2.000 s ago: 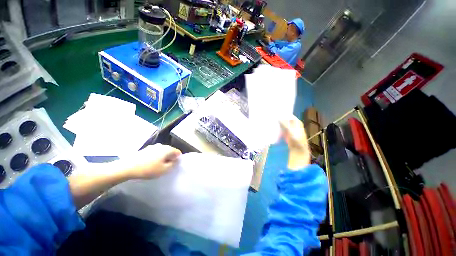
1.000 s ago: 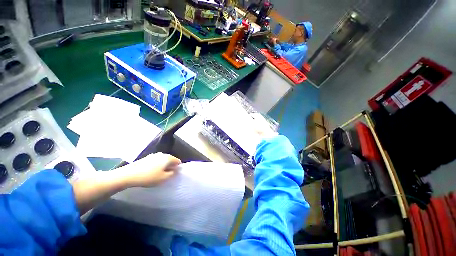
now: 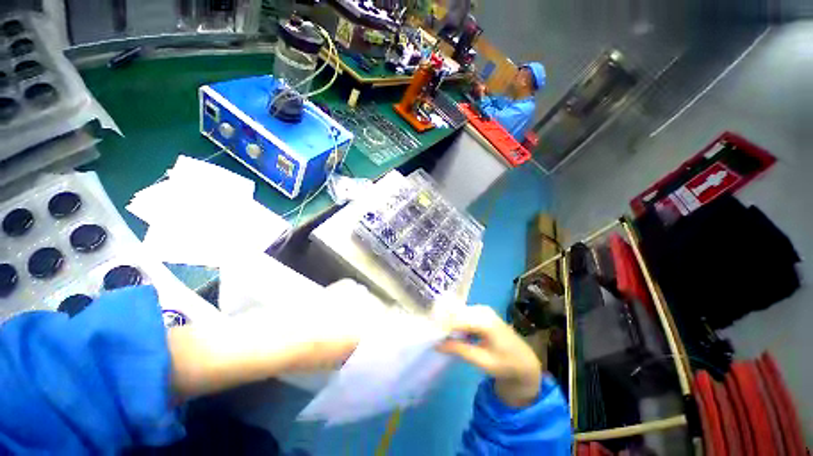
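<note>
White sheets (image 3: pixel 379 370) hang between my hands in front of my body, bright with glare. My right hand (image 3: pixel 495 352) pinches their right edge. My left hand (image 3: pixel 357 316) is at their upper left, washed out by glare, so its fingers cannot be made out. A clear blister tray (image 3: pixel 67 236) with rows of round black parts (image 3: pixel 45 262) lies at the left, partly behind my left sleeve. More white sheets (image 3: pixel 209 218) lie spread right of that tray, some reaching towards my left hand.
A blue bench unit (image 3: pixel 267 134) with a clear jar stands behind the sheets. An open box holds clear patterned trays (image 3: pixel 423 232) beyond my hands. Stacked trays (image 3: pixel 36 89) are at the upper left. A rack (image 3: pixel 624 329) stands at the right. A person (image 3: pixel 513 107) sits farther back.
My right hand has come back from over the box towards my left hand. The white sheet over the box is gone from there, and the patterned trays show. The held sheets are bunched closer together.
</note>
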